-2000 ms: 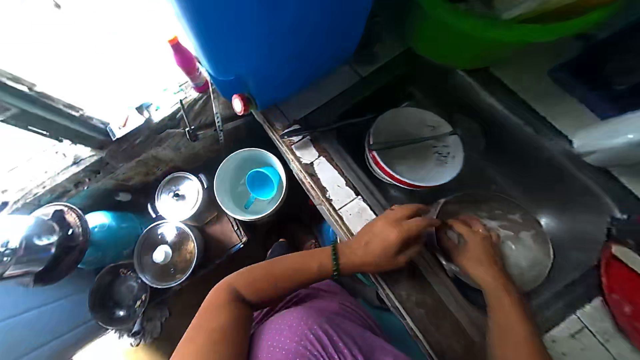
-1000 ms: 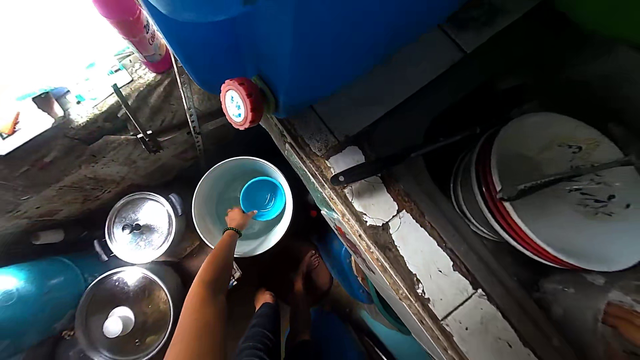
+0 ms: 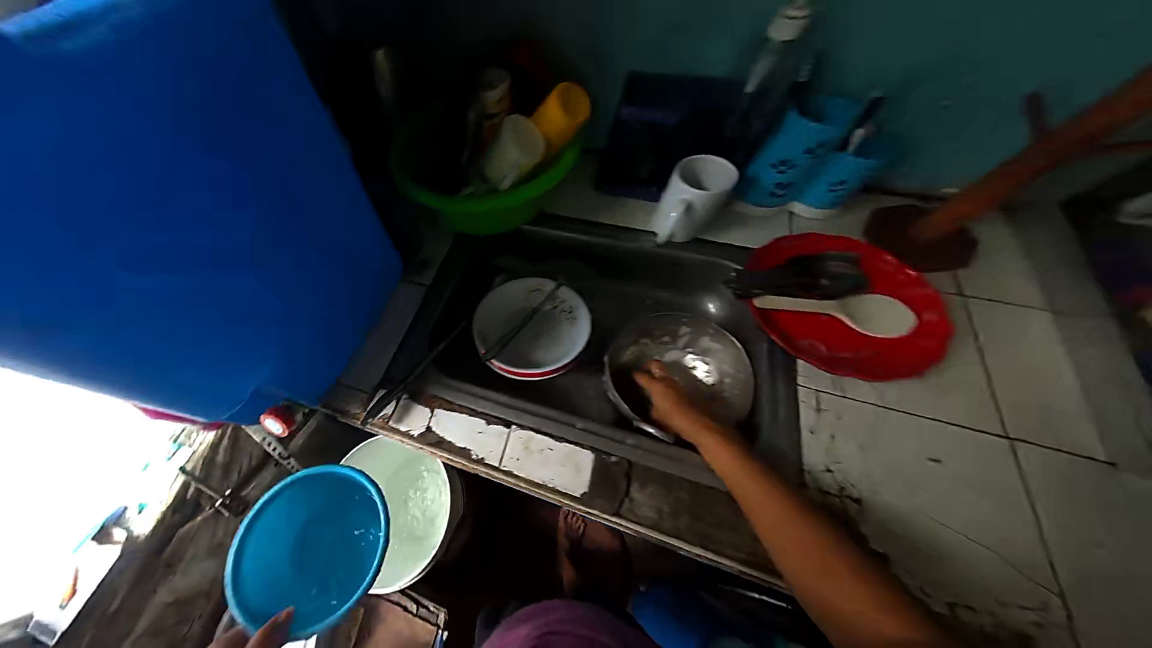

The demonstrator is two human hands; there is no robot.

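Observation:
At the lower left, my left hand (image 3: pixel 261 633) grips the near rim of a blue plastic dipper (image 3: pixel 310 544), raised beside and partly over a pale bucket (image 3: pixel 414 513) of water. My right hand (image 3: pixel 668 398) reaches into a metal bowl (image 3: pixel 724 364) in the sink (image 3: pixel 621 279); its fingertips are inside near the left wall, and whether they hold anything cannot be told. Left of the bowl, stacked white plates (image 3: pixel 540 337) with a red rim stand in the sink, a dark utensil lying across them.
A red plate (image 3: pixel 909 351) with a pale spoon (image 3: pixel 877 315) rests on the tiled counter at right. Behind the sink are a green basin (image 3: pixel 486 211) of cups, a white mug (image 3: pixel 697 193) and blue utensil holders (image 3: pixel 787 162). A large blue container (image 3: pixel 180 207) stands left.
The dipper has come up from inside the bucket in my left hand. The view has swung toward the sink, and now shows my right hand in the metal bowl.

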